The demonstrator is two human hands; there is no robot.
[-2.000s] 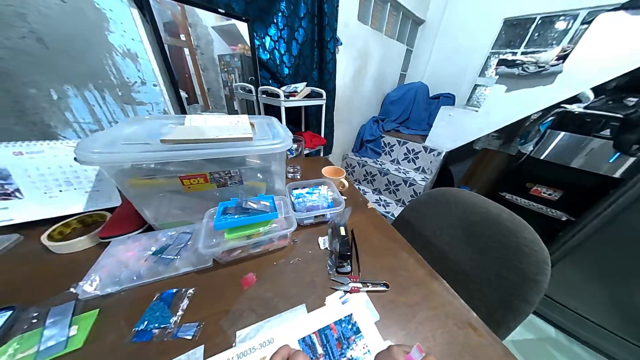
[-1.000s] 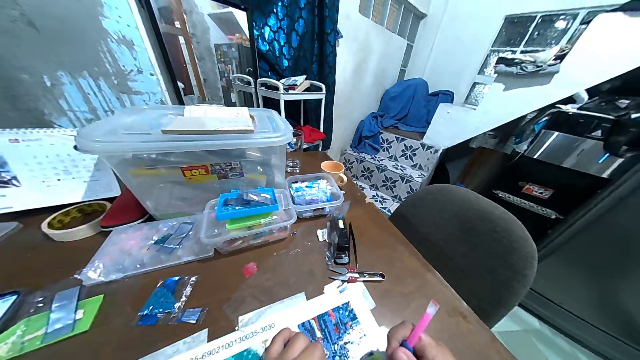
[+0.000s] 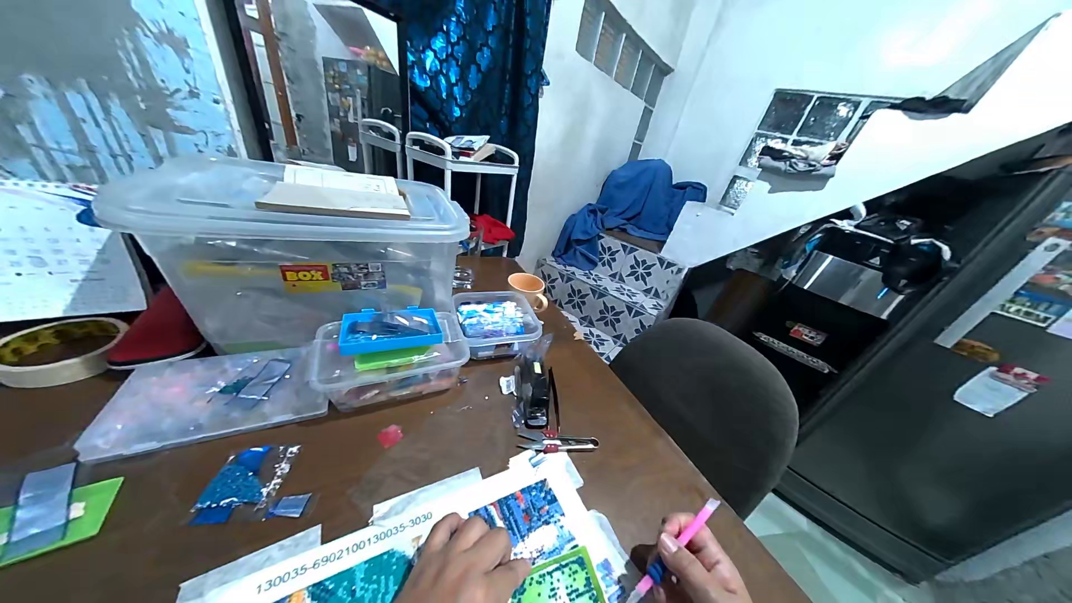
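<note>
My left hand (image 3: 466,559) lies on a printed canvas (image 3: 521,494) with colourful dot patterns, fingers resting flat near its middle. In my right hand (image 3: 699,563) is a pink pen-like applicator (image 3: 696,523) with a blue grip, its tip pointing down at the canvas's right side. A green-edged tray (image 3: 559,578) holding small dark green pieces rests on the canvas between my hands. Strips of pale backing paper (image 3: 435,490) stick out from the canvas edges. Small pliers (image 3: 559,443) lie just beyond it, beside a black tape dispenser or similar tool (image 3: 533,391).
Small bags of blue beads (image 3: 232,487) and a green tray (image 3: 99,507) lie left. Behind stand a large lidded plastic box (image 3: 293,285), smaller containers (image 3: 389,377), a lidded tub (image 3: 496,344), an orange cup (image 3: 528,287) and a tape roll (image 3: 52,374). A grey chair (image 3: 712,402) stands right.
My right hand, low at the frame's edge at first, has come further into view with the pink applicator. The green-edged tray on the canvas now shows between my hands.
</note>
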